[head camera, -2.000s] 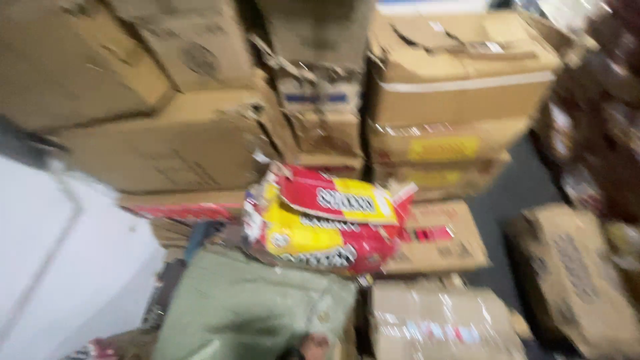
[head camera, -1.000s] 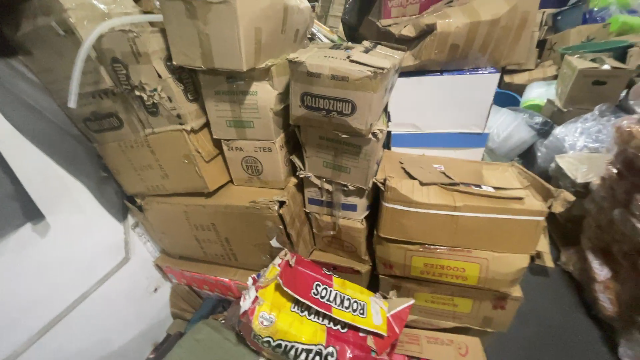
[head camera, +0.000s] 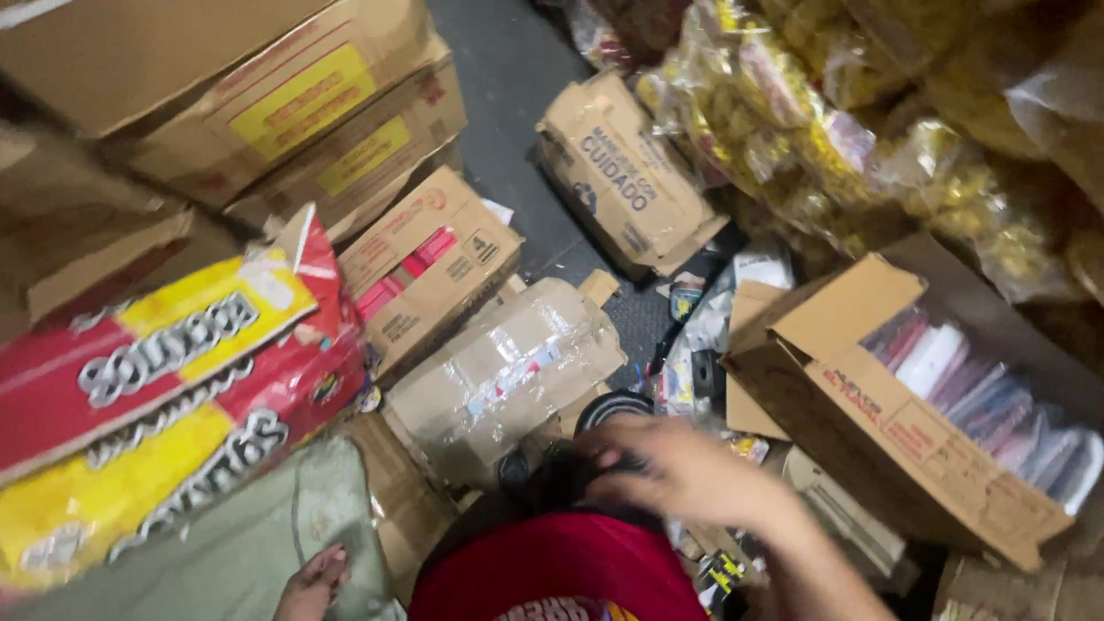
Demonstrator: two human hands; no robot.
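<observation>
Low in the head view, my left hand (head camera: 317, 580) rests beside the folded olive-green cloth (head camera: 259, 526), fingers partly spread and holding nothing visible. My right hand (head camera: 660, 470) reaches across above my shoes, blurred, its fingers loosely bent with no object seen in it; parts of the fingers are unclear. Ahead of it lies a taped cardboard box (head camera: 509, 371). A red and yellow printed carton (head camera: 181, 379) sits on the left, behind the green cloth. To the right stands an opened cardboard box (head camera: 914, 431) filled with plastic-wrapped items.
Stacked cardboard boxes (head camera: 302, 103) rise at upper left, with a box of pink-red packs (head camera: 431, 267) below them. A battered box (head camera: 625, 172) lies on the dark floor (head camera: 517, 129). Yellow items in clear plastic bags (head camera: 802, 121) are heaped at upper right, and loose litter surrounds my feet.
The view has swung down and to the right from the stacked boxes. Both my hands, my shoes and the opened box of wrapped items now show.
</observation>
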